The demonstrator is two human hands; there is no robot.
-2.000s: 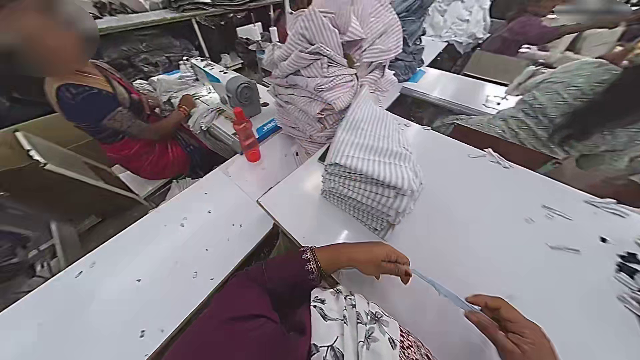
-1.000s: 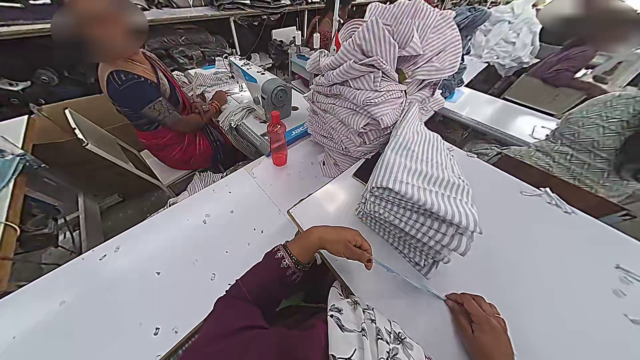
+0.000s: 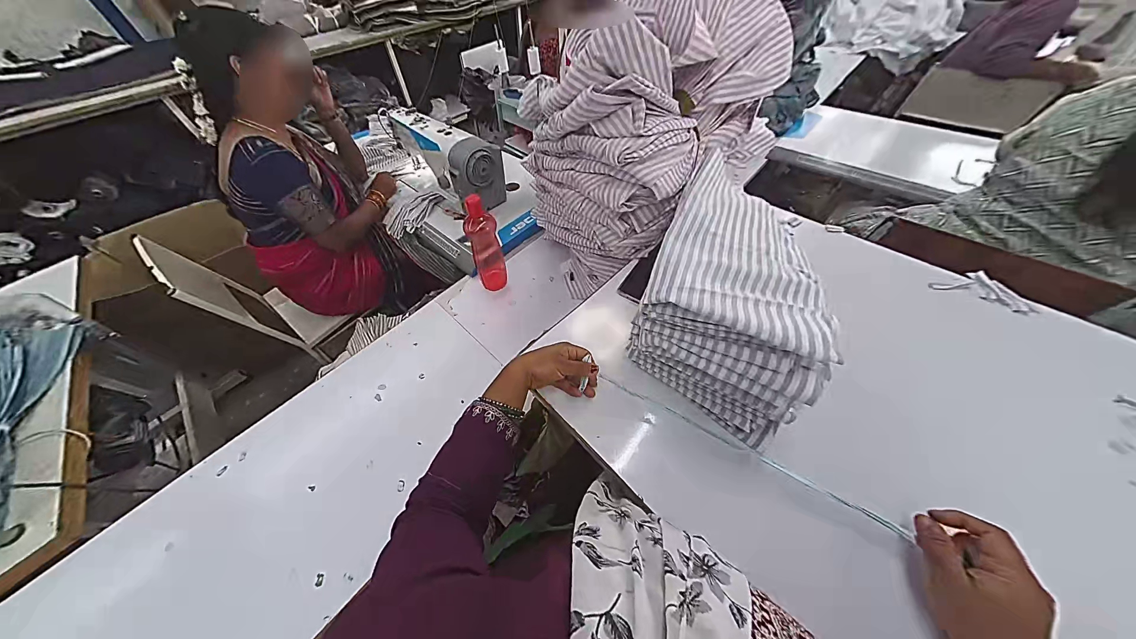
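Observation:
A thin light-blue strip (image 3: 825, 493), cord-like, runs slantwise over the white table between my two hands. Its far right end is pinched between the thumb and fingers of my right hand (image 3: 985, 572). My left hand (image 3: 561, 368), by the table's corner, closes on the other end, where a small pale piece shows at the fingertips. Just beyond the strip lies a folded stack of grey-and-white striped fabric (image 3: 732, 311), right of my left hand. Behind the stack rises a large heap of pink-striped cloth (image 3: 621, 142).
A red plastic bottle (image 3: 485, 244) stands near a sewing machine (image 3: 453, 160), where a person (image 3: 302, 195) sits at the left. A dark flat object (image 3: 635, 280) lies beside the stack. White strips (image 3: 990, 291) lie at the right. A gap opens beside the table's edge below my left hand.
My hands have moved farther apart, with a longer stretch of the strip between them. The seated person has raised a hand to the head.

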